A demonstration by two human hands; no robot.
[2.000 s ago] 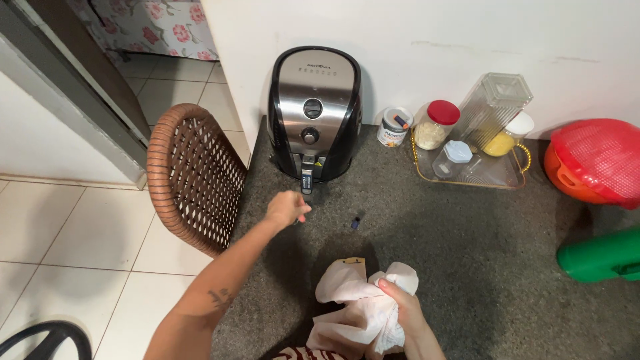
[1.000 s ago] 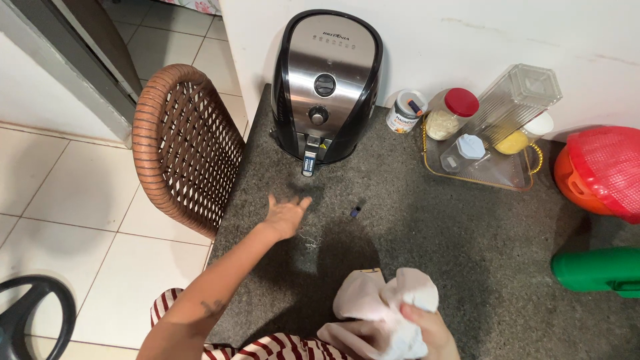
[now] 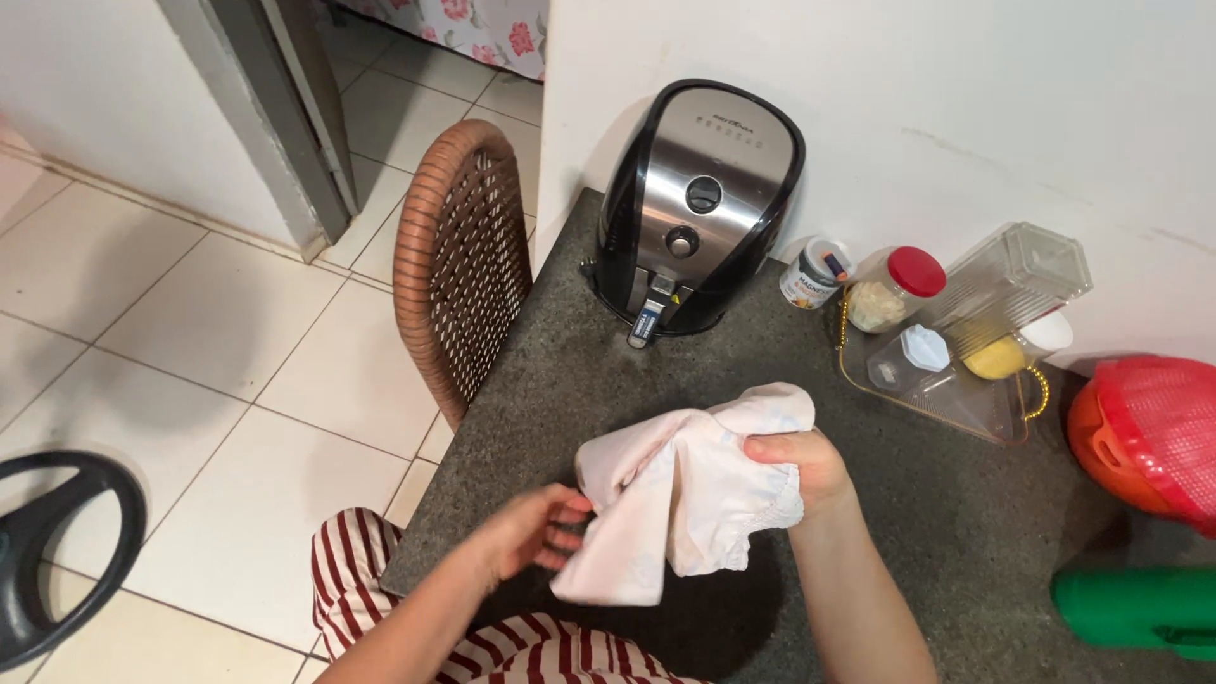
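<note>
A pale cloth with a frilled edge (image 3: 684, 484) hangs in loose folds above the dark grey countertop (image 3: 532, 418). My right hand (image 3: 803, 465) grips its right side, thumb on top. At the cloth's left edge is my left hand (image 3: 541, 532), blurred, its fingers bent and apart; whether they touch the cloth is hard to tell. Beyond both hands stands a black and silver air fryer (image 3: 708, 218) with a handle (image 3: 646, 321) at its front.
Right of the air fryer are a supplement tub (image 3: 807, 280) and a gold-edged tray (image 3: 931, 418) holding several containers. A red mesh-covered bowl (image 3: 1154, 437) and a green container (image 3: 1130, 608) are at the right. A woven chair (image 3: 465, 266) adjoins the counter's left edge.
My left hand has come back from near the air fryer to the cloth. The cloth is now lifted and spread more in my right hand. The small dark object on the counter is no longer visible.
</note>
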